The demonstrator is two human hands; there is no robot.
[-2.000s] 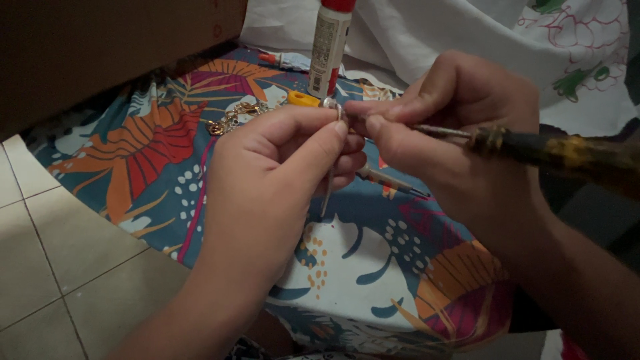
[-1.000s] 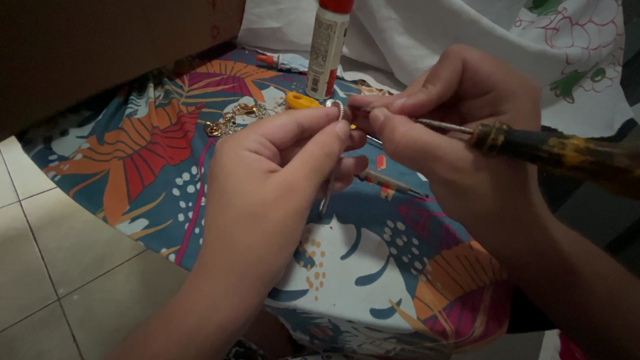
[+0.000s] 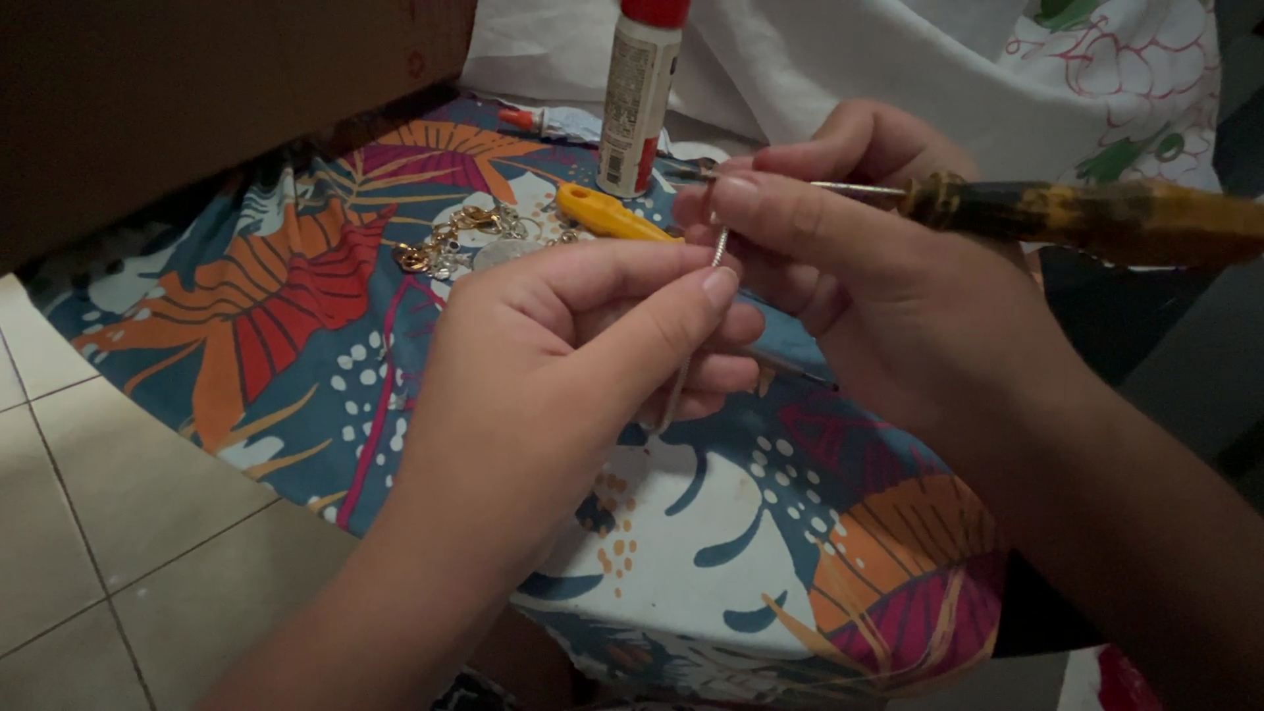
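My left hand (image 3: 583, 346) pinches a thin silver-coloured chain or cord (image 3: 721, 246) between thumb and forefinger; its lower part hangs below the fingers. Just right of it, my right hand (image 3: 849, 227) holds a slim metal-shafted tool with a mottled dark and amber handle (image 3: 1066, 217), its shaft under the fingers. The right fingertips meet at the upper end of the chain or cord; the exact contact is hard to see. Behind the left hand lie gold- and silver-coloured chains with charms (image 3: 464, 237) and a yellow plastic-handled tool (image 3: 612, 213), partly hidden.
A white bottle with a red cap (image 3: 640, 109) stands at the back, near a crumpled tube with a red cap (image 3: 538, 120). A patterned cloth (image 3: 296, 296) covers the table. A brown box (image 3: 227, 89) is at upper left, and white fabric (image 3: 889, 59) hangs behind.
My right fingertips have risen slightly from the left ones, and more of the silver-coloured strand shows upright between the hands. The left hand keeps its pinch.
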